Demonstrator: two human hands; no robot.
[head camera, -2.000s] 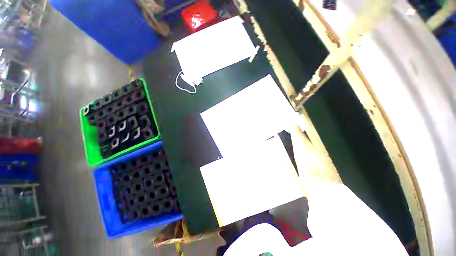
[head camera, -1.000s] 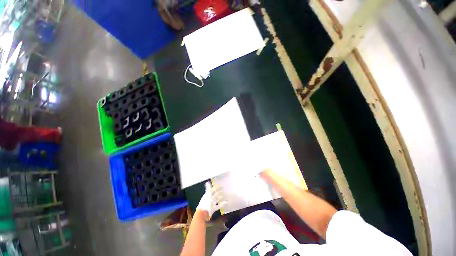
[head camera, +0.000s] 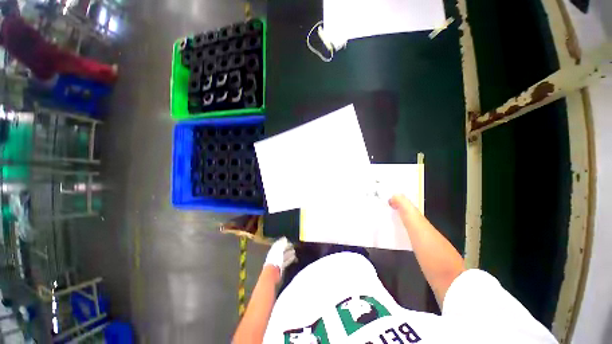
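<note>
A white work sheet (head camera: 335, 218) with yellow tape along its side edges lies on the bench before me. A second white sheet (head camera: 309, 158) lies at an angle beyond it and overlaps its far left part. My right hand (head camera: 384, 193) is over the taped sheet. Its white glove blends into the sheet, so its fingers are unclear. Small dark specks (head camera: 376, 192) show beside it. My left hand (head camera: 281, 254), in a white glove, is at the near left bench edge, off the sheet. Its fingers look curled, and whether they hold anything is unclear.
A green crate (head camera: 176, 91) and a blue crate (head camera: 183, 164) of black housings stand left of the bench. A brown kraft sack (head camera: 245, 229) is below the blue crate. Another white sheet (head camera: 382, 15) with a cord lies at the far end. A chipped cream frame (head camera: 473, 175) runs along the right.
The camera view has turned and shifted. My left hand has moved off the sheet's left corner towards the bench edge. My right hand is still over the taped sheet, nearer its right side.
</note>
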